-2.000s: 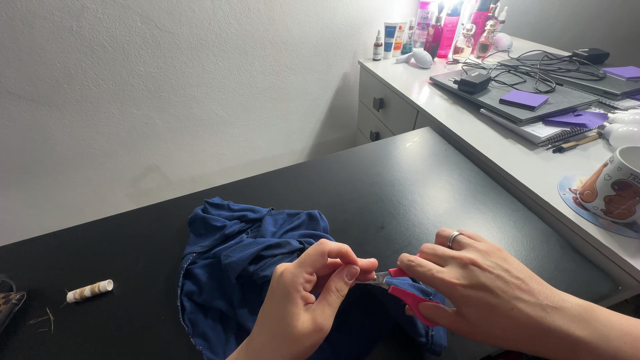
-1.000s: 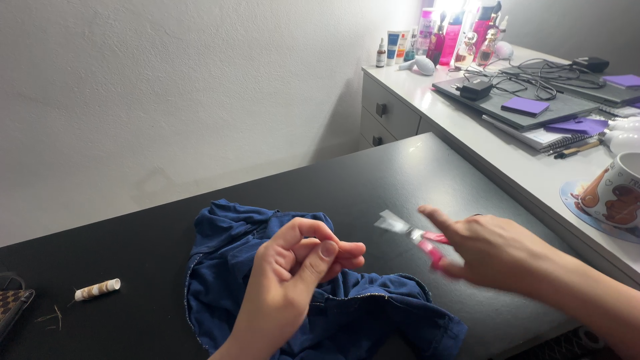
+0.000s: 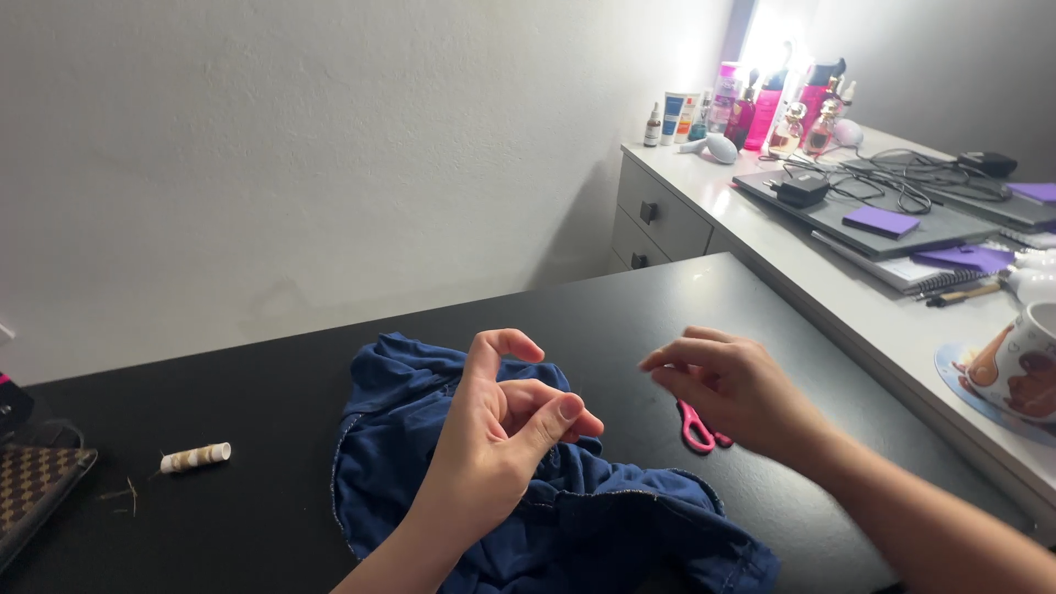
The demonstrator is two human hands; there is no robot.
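Note:
Over a crumpled blue fabric garment [image 3: 627, 528] with a stitched edge, my left hand [image 3: 511, 429] is raised, its thumb pressed against a fingertip; anything thin pinched there is too small to see. My right hand [image 3: 734, 388] hovers to its right, thumb and forefinger close together, slightly blurred; whether it holds something fine cannot be told. Pink-handled scissors [image 3: 698, 429] lie on the black table beneath my right hand, which hides their blades. A spool of light thread [image 3: 195, 458] lies on its side at the left, with loose thread bits [image 3: 132, 497] near it.
A brown checked case [image 3: 37, 495] sits at the left edge. On the white dresser [image 3: 742, 223] at the right are a laptop [image 3: 874, 210] with cables, a black power adapter [image 3: 802, 190], purple notepads [image 3: 880, 221], a mug [image 3: 1019, 363] on a coaster, and bottles [image 3: 767, 115].
My right hand held the pink scissors near my left hand, carried them right and has let them go onto the table. My left forefinger has lifted away from the thumb.

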